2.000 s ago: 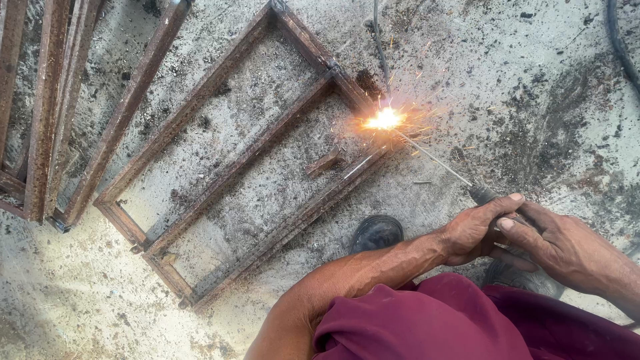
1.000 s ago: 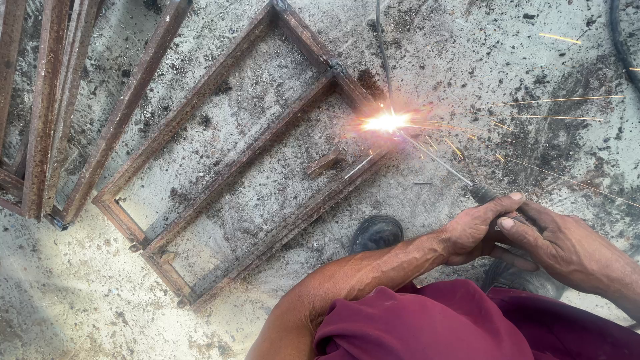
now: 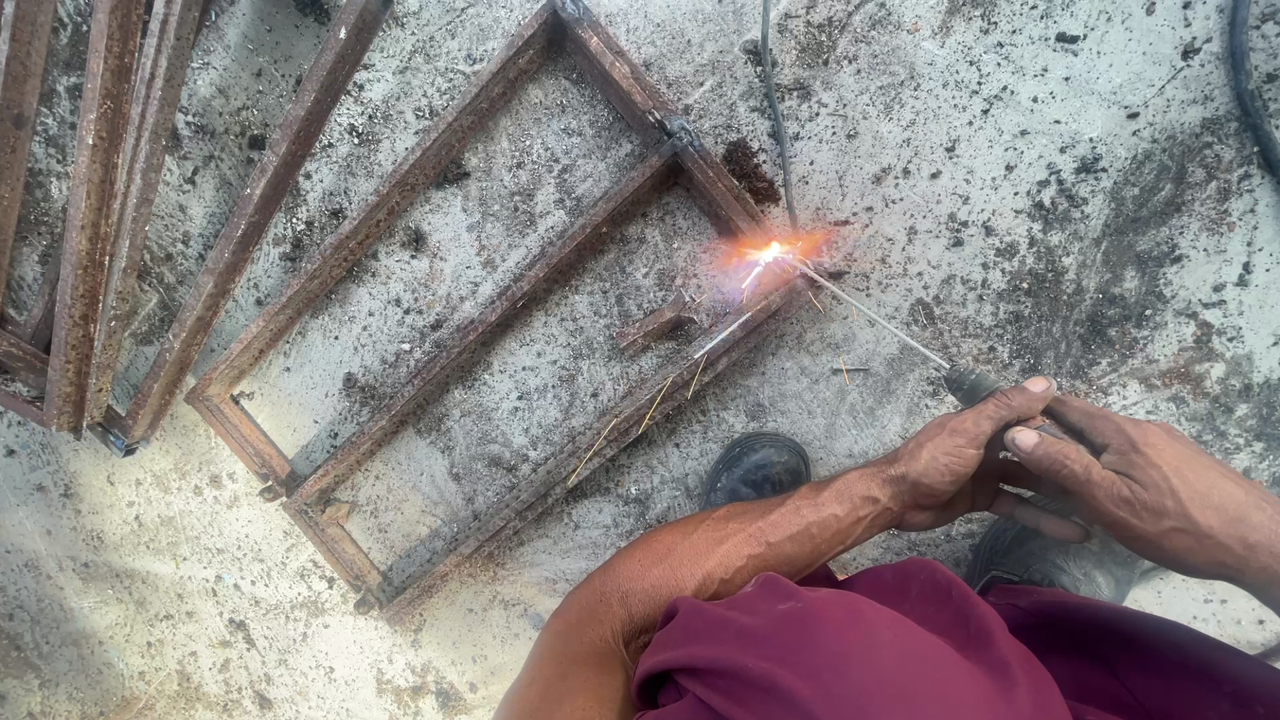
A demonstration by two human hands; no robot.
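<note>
My left hand and my right hand are together around the dark handle of a welding electrode holder. From it a thin welding electrode runs up and left to a bright arc at the right corner of a rusty steel frame. The frame, made of angle bars with a middle bar, lies on the floor. Glare hides the joint itself. A thin rod or cable reaches that same corner from above. Sparks fall over the frame's lower bar.
More rusty steel bars lie at the left. A short steel offcut rests inside the frame. A black cable curves at the upper right. My dark shoes stand below the frame on the stained concrete floor.
Both hands have stayed nearly still on the holder. The arc's glow has changed shape, and the sparks that flew rightward a second ago now show below and left of it.
</note>
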